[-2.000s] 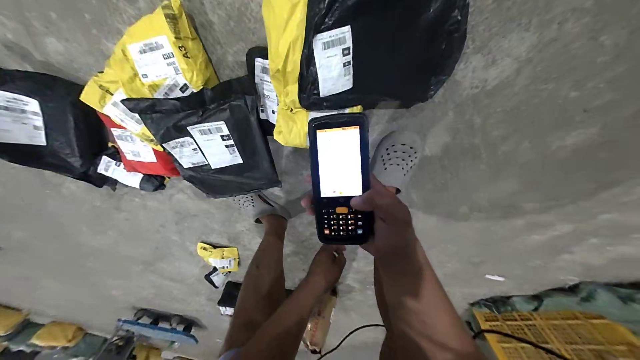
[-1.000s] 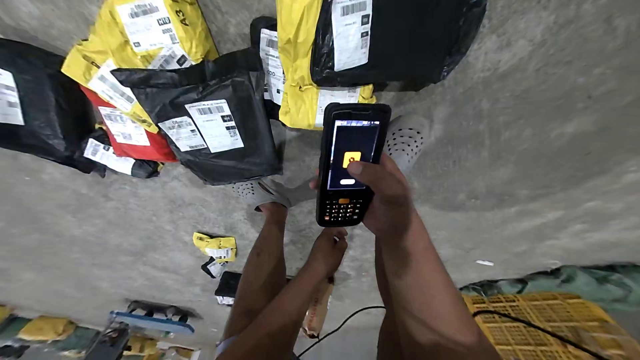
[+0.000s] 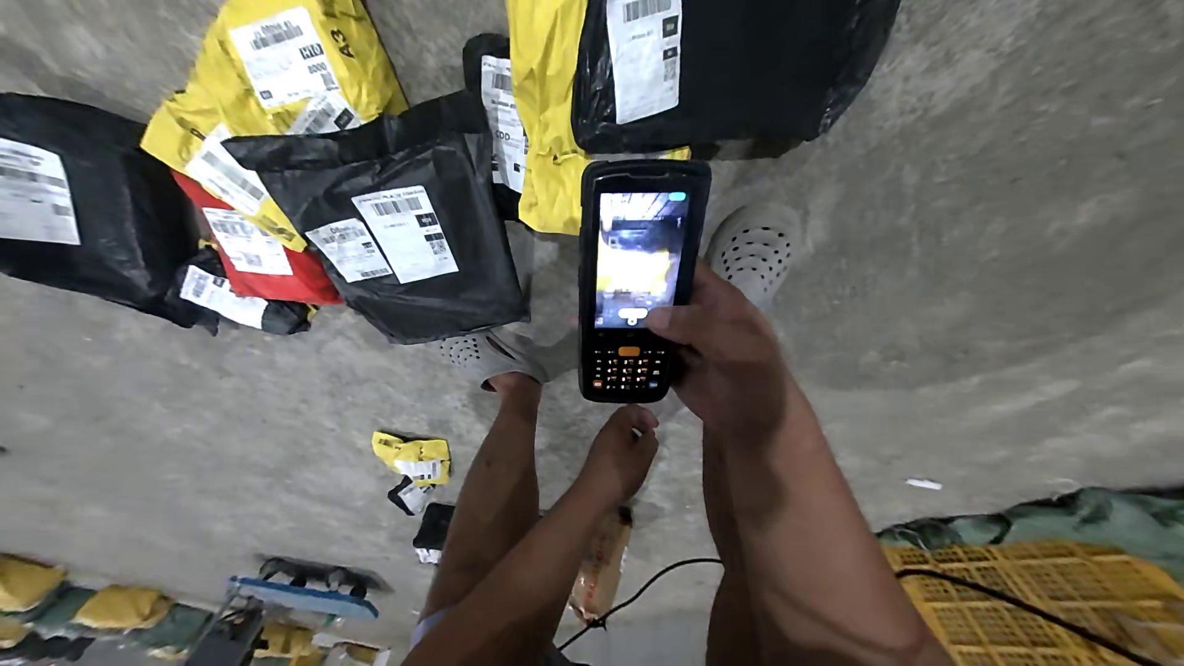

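Observation:
My right hand (image 3: 726, 347) is closed around a black handheld barcode scanner (image 3: 629, 351) with an orange key and a keypad; its thumb lies at the lower edge of the lit screen. Just below the scanner is my left hand (image 3: 629, 449), its fingers curled, holding nothing that I can see. Beyond the scanner lie a large black plastic mailer (image 3: 740, 74) and a yellow mailer (image 3: 546, 120), both on the floor. Left of it are a dark poly mailer (image 3: 444, 277) with two labels, another yellow mailer (image 3: 361, 55), and a red mailer (image 3: 310, 277).
A large black parcel (image 3: 102, 250) lies at the far left. My clogs (image 3: 754, 250) stand near the parcels. A yellow plastic crate (image 3: 1036, 592) is at the lower right, with a black cable (image 3: 661, 569) nearby. Small parcels (image 3: 412, 458) and a blue-edged cart (image 3: 305, 597) are lower left.
The scanner's screen has gone from a white page, through a dark page with a yellow icon, to a bright camera-like picture. My right thumb has moved onto the screen's lower part.

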